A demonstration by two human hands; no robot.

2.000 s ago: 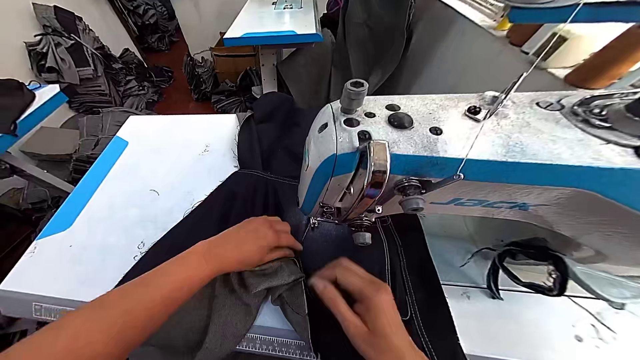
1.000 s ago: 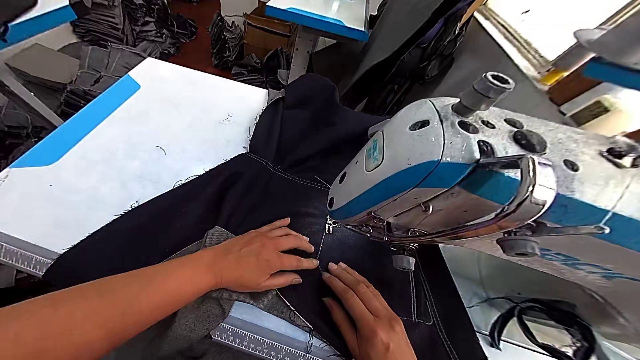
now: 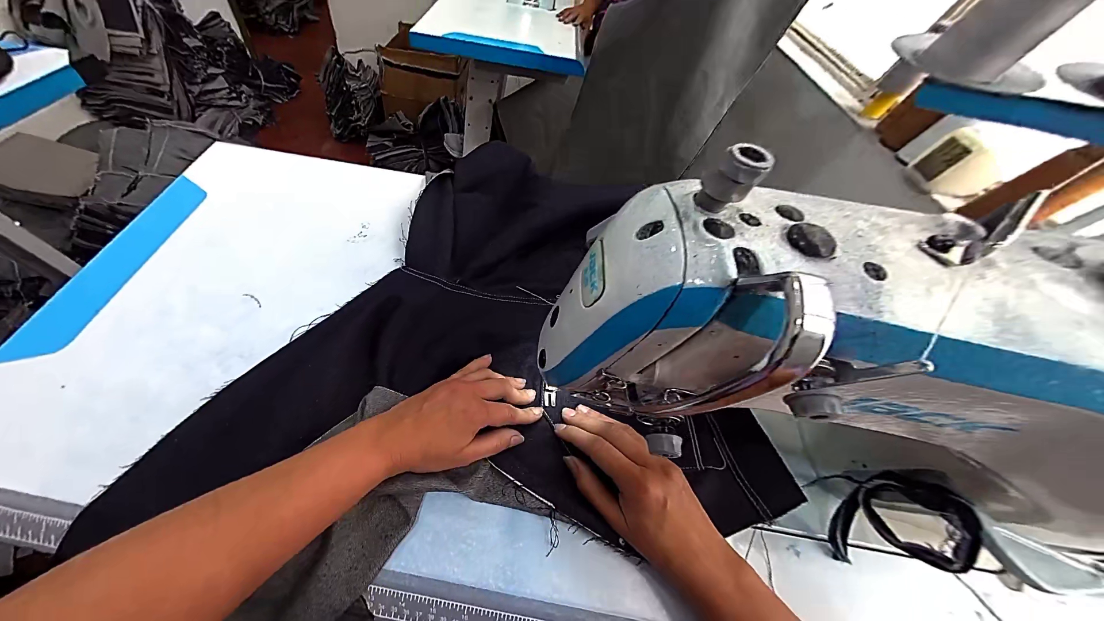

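Observation:
Dark denim fabric (image 3: 328, 371) with pale stitching lies across the sewing table and under the head of a Jack sewing machine (image 3: 690, 259). My left hand (image 3: 457, 414) rests flat on it, fingertips just left of the presser foot (image 3: 550, 396). Close in front of the foot, my right hand (image 3: 617, 470) presses on the same cloth with its fingers spread a little. A seam runs between the two hands. The grey underside of the cloth (image 3: 362, 526) shows below my left forearm. The needle itself is hidden behind the machine head.
A ruler strip (image 3: 431, 604) edges the white sewing table (image 3: 259, 233). A black fabric loop (image 3: 906, 522) lies under the machine arm. Stacked denim pieces (image 3: 172, 69) and a cardboard box (image 3: 418, 73) are beyond. Another person's hand (image 3: 580, 13) shows at the far table.
Two seconds ago my left hand was bunched on the folded grey cloth and my right was lifted and blurred; now both lie flat beside the presser foot. The view has shifted.

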